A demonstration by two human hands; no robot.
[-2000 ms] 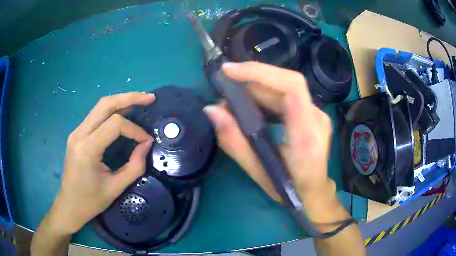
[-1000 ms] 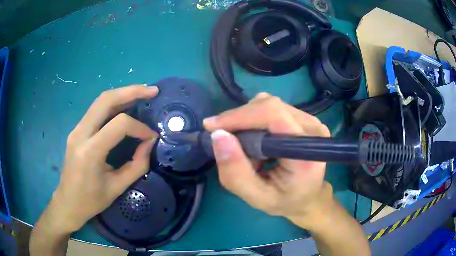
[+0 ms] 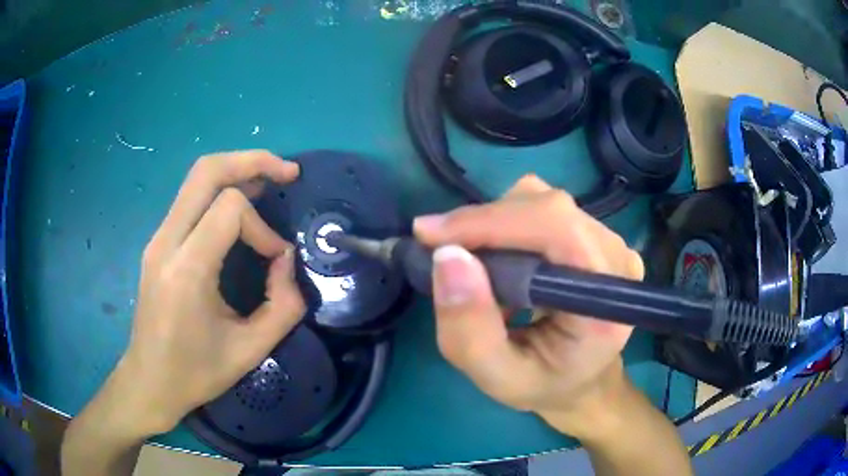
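Observation:
A round black speaker baffle plate [image 3: 358, 288] with a pale centre dot lies in front of me. My left hand [image 3: 218, 288] pinches thumb and index finger together at its left edge; a lead wire between them is too small to make out. The middle finger rests near the plate's upper left rim. My right hand [image 3: 535, 307] holds the soldering iron [image 3: 604, 299] like a pen, its tip pointing left over the centre dot. Whether the tip touches cannot be told. Below the plate, an ear cup housing [image 3: 270, 386] with small holes sits within a black headband [image 3: 358, 418].
Another pair of headphones [image 3: 521, 88] lies at the upper right on the green bench top [image 3: 186, 112]. A fume extractor fan [image 3: 697, 270] and a blue tray [image 3: 739, 139] stand at right. A blue tray edge [image 3: 11, 242] shows at far left.
From the earlier frames, the iron has swung from pointing up and away to pointing left over the plate, and its tip now shows at the centre dot. The left hand keeps its pinch.

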